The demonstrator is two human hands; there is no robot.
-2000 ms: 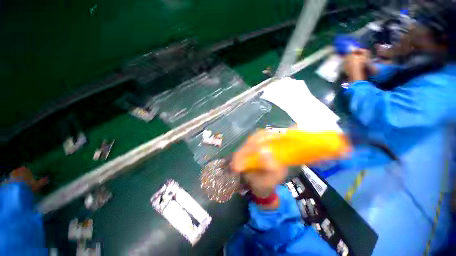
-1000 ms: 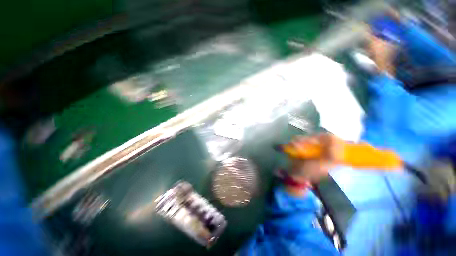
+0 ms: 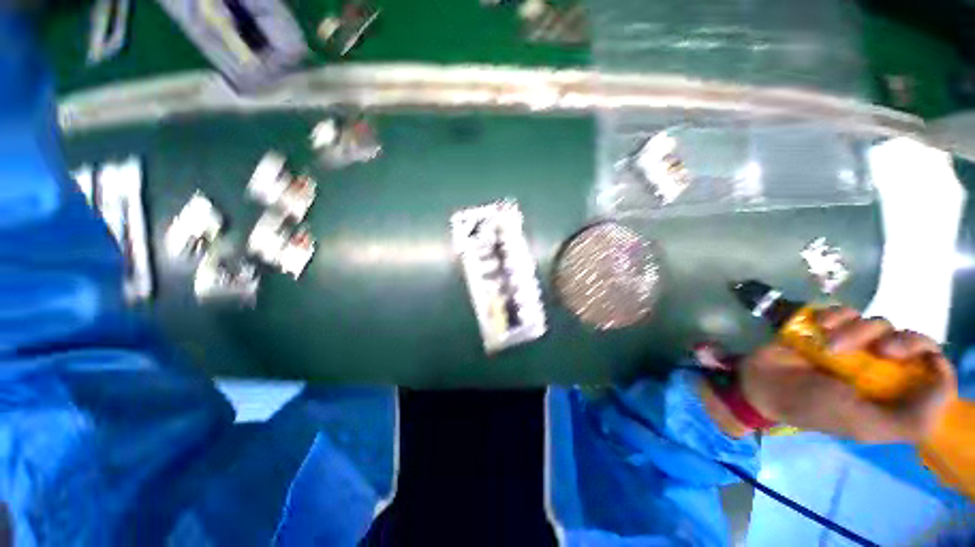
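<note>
My right hand is closed round the yellow-orange electric screwdriver, its black nose pointing up-left above the bench, right of the screw dish. The round, speckled screw dish lies just right of a phone mid-frame, a silver-white rectangle with dark marks along its middle. The frame lies flat and no hand touches it. My left hand is not in view; only a blue sleeve shows at the left.
Several loose board assemblies lie left of the frame. More frames are at the far left and on the whitish rail. A clear plastic sheet or tray and white paper are at the right.
The view has swung round, so the bench now lies level and the frame and dish sit near the centre. The screwdriver, still in my right hand, now points up-left. The neighbouring worker has left the view.
</note>
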